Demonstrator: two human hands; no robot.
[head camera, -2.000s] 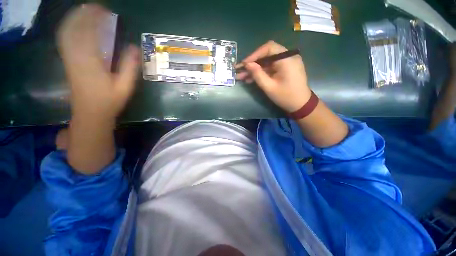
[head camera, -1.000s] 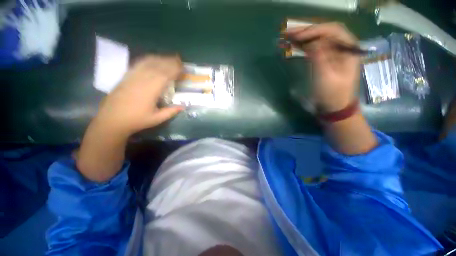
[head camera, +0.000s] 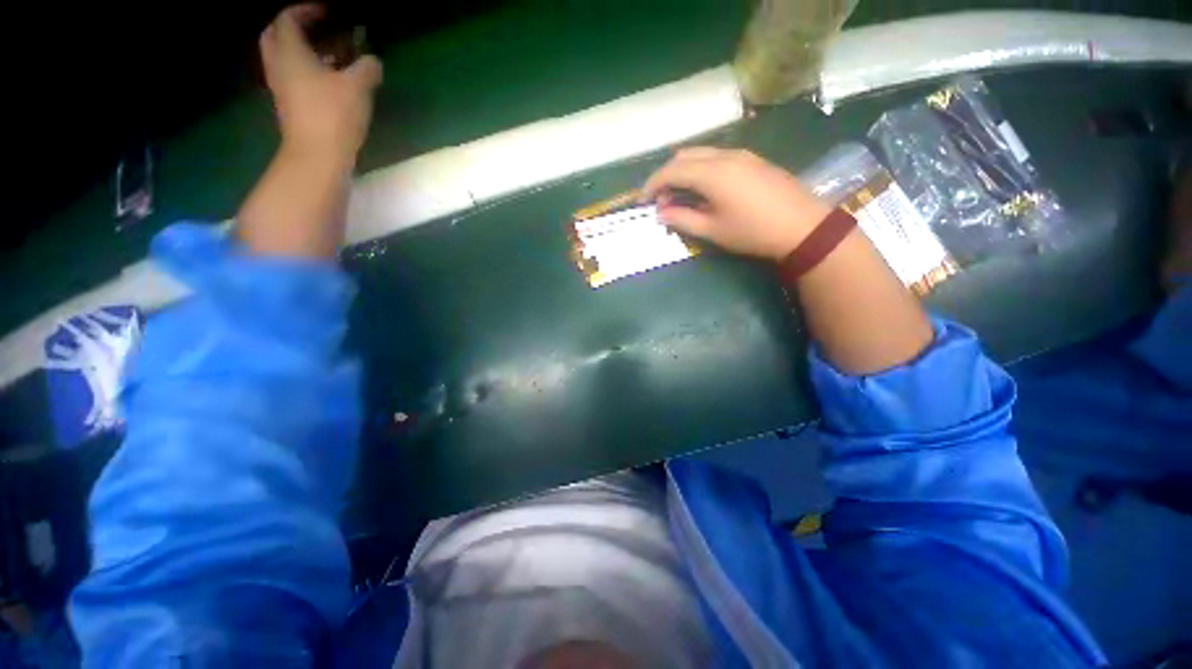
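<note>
My left hand (head camera: 314, 92) is reached over the white rail above the green belt at upper left. Its thumb and fingers are apart around a dark patch, too dark to tell whether they hold anything. My right hand (head camera: 745, 203) is at the stack of flex cables (head camera: 634, 246), a white rectangle with orange-brown ends lying on the dark green mat. Its fingertips are at the stack's upper right edge and partly cover it. A small dark shape shows between thumb and fingers; I cannot tell if it is the dark stick. The phone body is not visible.
The white rail (head camera: 562, 148) crosses beyond the mat. Bagged flex cables (head camera: 902, 235) and a crumpled plastic bag (head camera: 974, 163) lie at right. White strips on a blue pad (head camera: 66, 392) lie at left. A small unit (head camera: 133, 186) is on the belt. A yellowish shape (head camera: 791, 46) crosses the rail.
My left hand has moved from the phone body out over the belt. My right hand remains near the flex cable stack. The phone body and the pale notepad no longer show; the view has shifted.
</note>
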